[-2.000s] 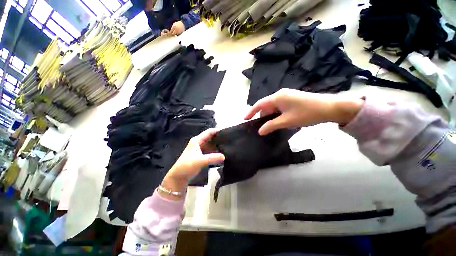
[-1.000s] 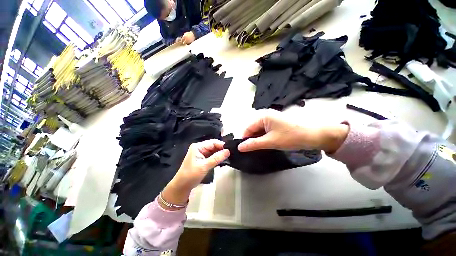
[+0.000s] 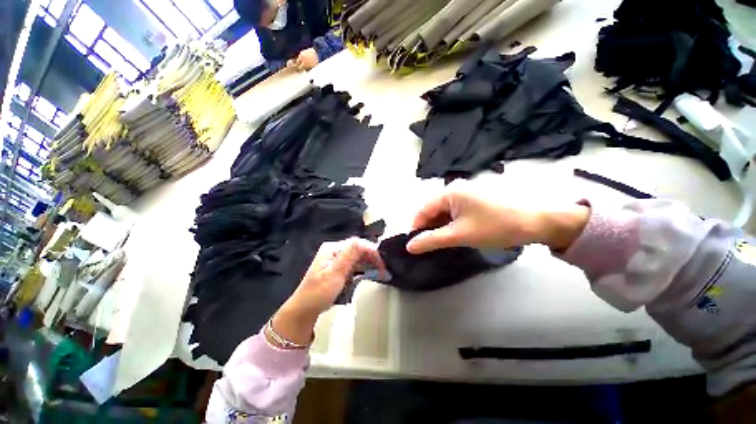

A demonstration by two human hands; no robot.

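Observation:
A black panel [image 3: 439, 267] lies curved and partly folded between my two hands, above the white table. My left hand [image 3: 333, 277] pinches its left end. My right hand [image 3: 477, 222] holds its upper edge with thumb and fingers. Part of the panel is hidden behind my right hand. A straight black reinforcement strip [image 3: 555, 351] lies near the table's front edge. Another thin black strip [image 3: 612, 184] lies farther back, its right end against my right sleeve.
A large black panel stack [image 3: 265, 240] lies left. A loose panel pile [image 3: 501, 112] is at centre far side. A strip bundle [image 3: 663, 50] is far right, beside white ribbon [image 3: 721, 128]. Grey-and-yellow stacks [image 3: 145, 124] stand beyond. A masked person [image 3: 290, 37] is opposite.
Since two seconds ago the panel has gone from fairly flat to curved and folded between my hands. Since one second ago my left fingers have shifted slightly right along its left end.

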